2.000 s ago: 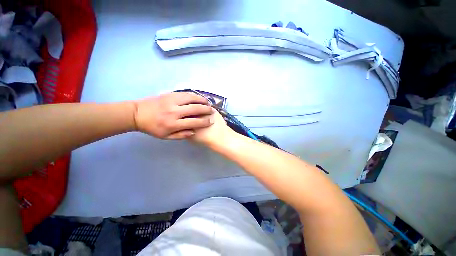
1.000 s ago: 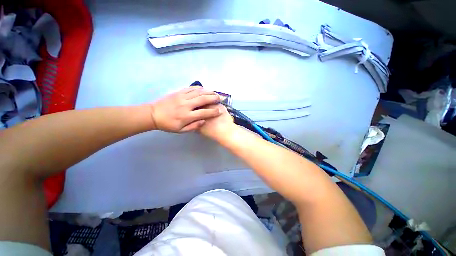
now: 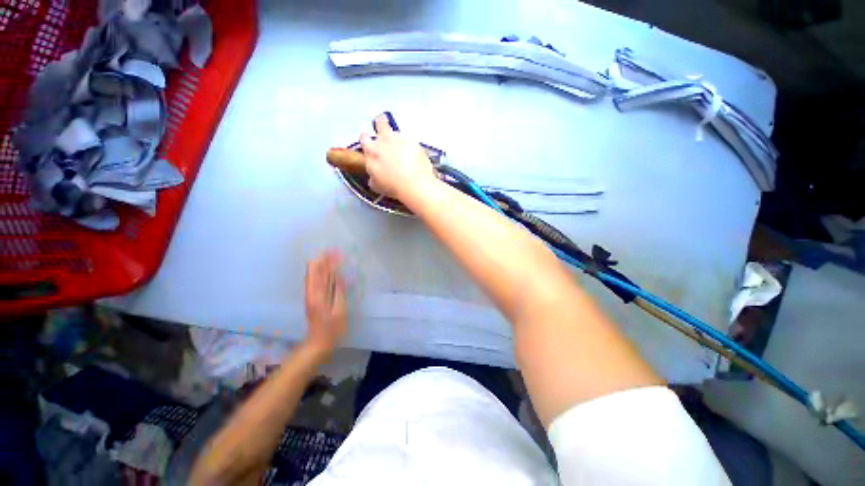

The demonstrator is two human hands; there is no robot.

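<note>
My right hand (image 3: 396, 163) is closed on the steam iron (image 3: 372, 197), which rests on the pale table cover near the middle. The iron's brown handle end sticks out left of the hand. My left hand (image 3: 327, 299) is blurred, low at the table's front edge, with nothing visible in it. A faint pale arc piece (image 3: 432, 318) lies flat near the front edge, right of my left hand. Slim pressed bands (image 3: 564, 196) lie right of the iron, partly behind the hose and cord.
A stack of bands (image 3: 455, 59) lies at the far side, with a tied bundle (image 3: 735, 128) at far right. A red basket (image 3: 211, 133) of grey-blue cut pieces (image 3: 104, 123) stands left. A blue hose (image 3: 664, 308) crosses to lower right. A white rag (image 3: 756, 285) sits by the right edge.
My hands were together over the iron; my left hand has come away down to the front edge. My right hand and the iron are farther up the table. More of the basket shows.
</note>
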